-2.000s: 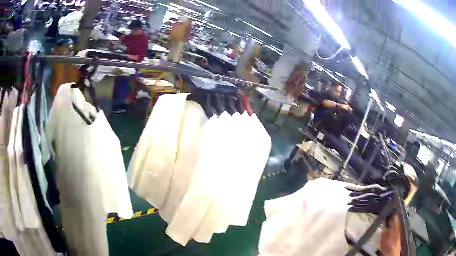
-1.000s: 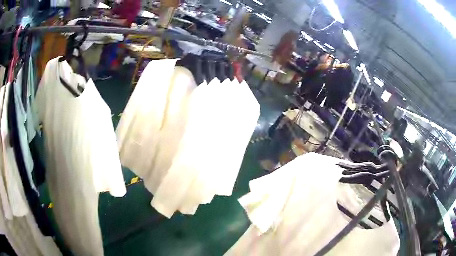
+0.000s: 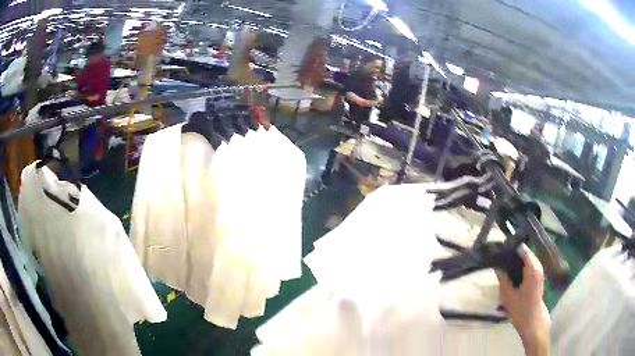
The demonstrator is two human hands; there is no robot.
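Note:
Off-white short-sleeved garments (image 3: 376, 278) hang on black hangers (image 3: 463, 261) from a grey metal rail (image 3: 526, 222) at the right. My right hand (image 3: 526, 288) is raised just below this rail, with its fingers closed around a black hanger near its hook. The garment on that hanger overlaps the others, so its outline is partly hidden, and the lower edges are cut off by the picture. My left hand is not in view.
More off-white garments (image 3: 223, 215) hang from another rail (image 3: 104, 110), with a single one (image 3: 76, 243) at the left. Another white garment (image 3: 599, 306) hangs at the far right. People (image 3: 363, 90) stand behind near tables. The floor (image 3: 174, 341) is green.
The view has turned right and up, so the hanging garments sit further left. My right hand has come into view and taken hold of a hanger on the right rail.

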